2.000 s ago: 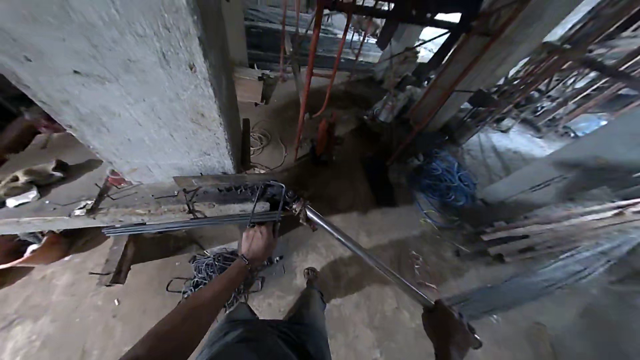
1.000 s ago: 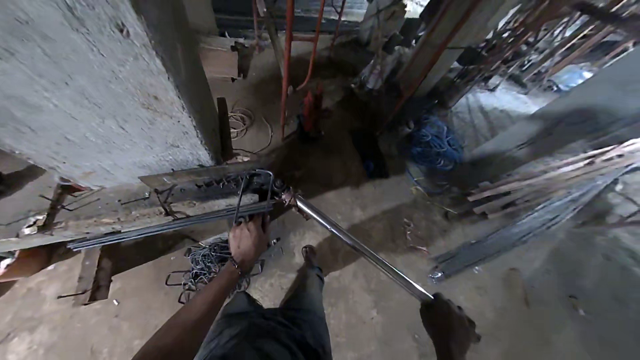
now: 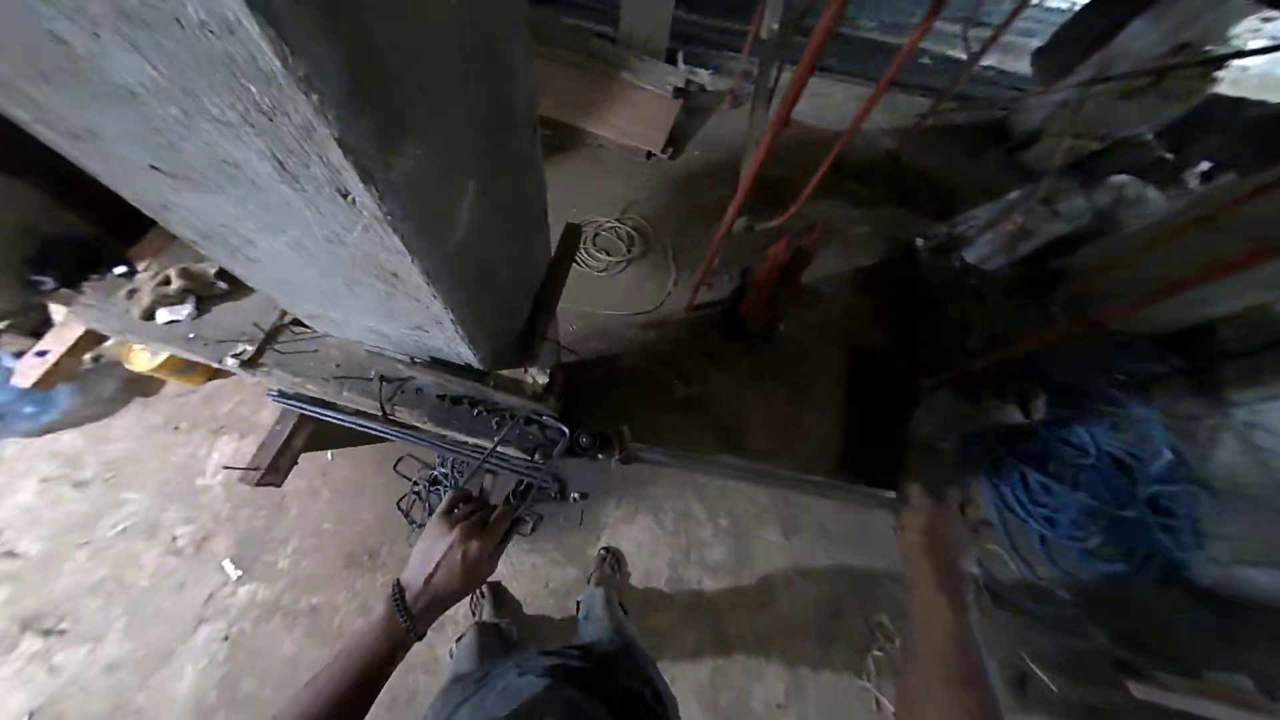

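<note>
Near the right end of a bundle of steel rods [image 3: 400,430], my left hand [image 3: 465,545] grips a thin bent rebar piece [image 3: 495,450]. The rods lie along a wooden plank bench [image 3: 450,395] with nails or pegs on it. Blurred at the right, my right hand [image 3: 930,500] is around the far end of a long metal pipe [image 3: 760,472]. The pipe's other end meets the bench by the bent rebar. A heap of bent rebar stirrups [image 3: 430,490] lies on the floor beside my left hand.
A concrete column [image 3: 400,200] rises behind the bench. Coiled pale rope [image 3: 612,245], orange-red metal props [image 3: 770,150] and a wooden box [image 3: 605,100] stand beyond. Tangled blue rope [image 3: 1100,490] lies at right. A yellow container [image 3: 165,362] is at far left.
My right hand has swung the pipe away from my body, from a slant toward me to nearly in line with the bench. My left hand stays at the rebar. The view has shifted.
</note>
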